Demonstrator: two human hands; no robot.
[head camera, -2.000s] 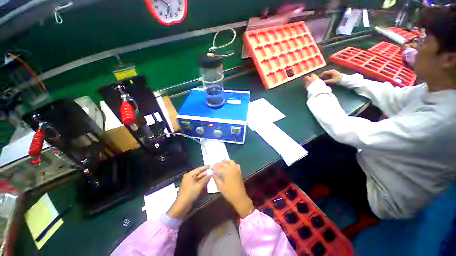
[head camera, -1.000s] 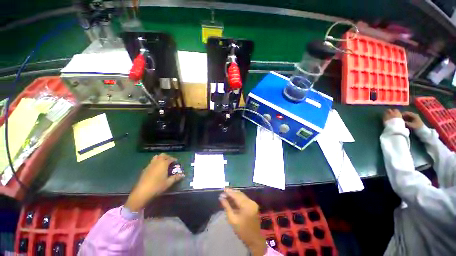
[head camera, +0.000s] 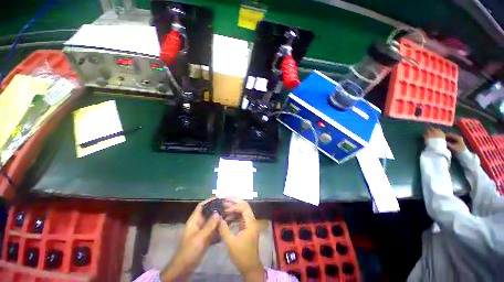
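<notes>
My left hand (head camera: 190, 242) and my right hand (head camera: 241, 234) are together at the bench's front edge, just below the taped white paper sheet (head camera: 235, 179). The fingers hold a small black workpiece (head camera: 213, 207) between them. The right fingertips and thumb touch its right side. Whether a tiny part is also pinched there cannot be told. The fingers cover much of the workpiece.
Two black presses (head camera: 187, 129) with red levers stand behind the sheet. A blue control box (head camera: 331, 118) with a clear jar is to their right. Red trays (head camera: 50, 237) of black units flank my lap. A person's hands (head camera: 442, 139) are at far right.
My left hand has brought the black workpiece from the bench left of the sheet to the front edge. My right hand has moved left and joined it.
</notes>
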